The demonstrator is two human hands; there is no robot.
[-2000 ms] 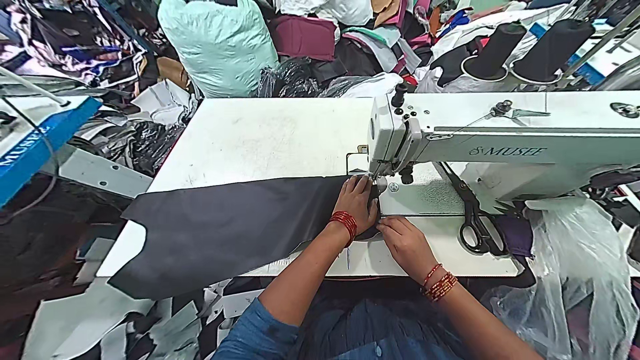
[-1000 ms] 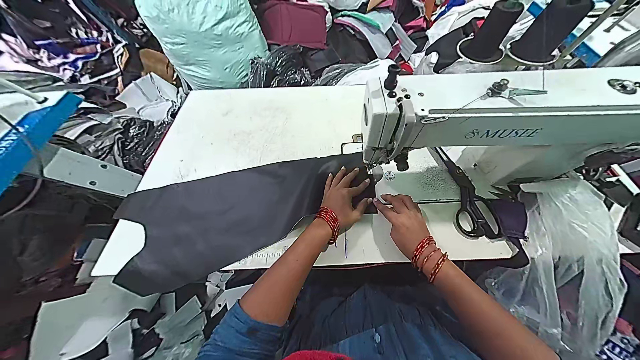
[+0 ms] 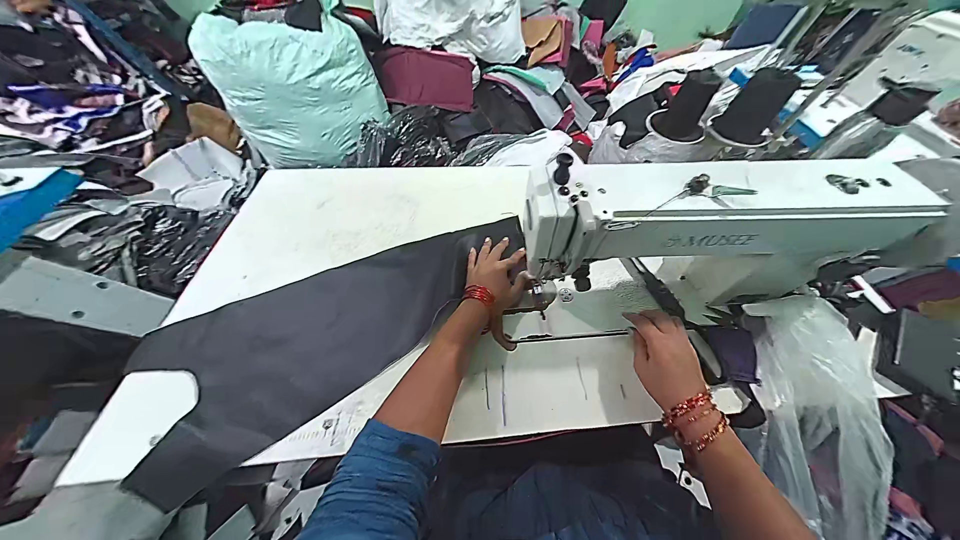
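A long dark fabric panel lies across the left of the white sewing table, its far left end over the edge. My left hand rests on its right end with fingers spread, just left of the needle and presser foot of the sewing machine. My right hand is to the right, fingertips near the bed's front seam, beside black scissors. The scissors' handles are partly hidden behind that hand; whether its curled fingers hold anything is unclear.
Thread cones stand behind the machine. A dark purple cloth and a clear plastic bag hang at the table's right. A pale green sack and heaped fabric scraps lie behind the white table.
My right hand has moved right, away from the presser foot, toward the scissors. The fabric's right end now lies left of the needle, farther back, with my left hand on it.
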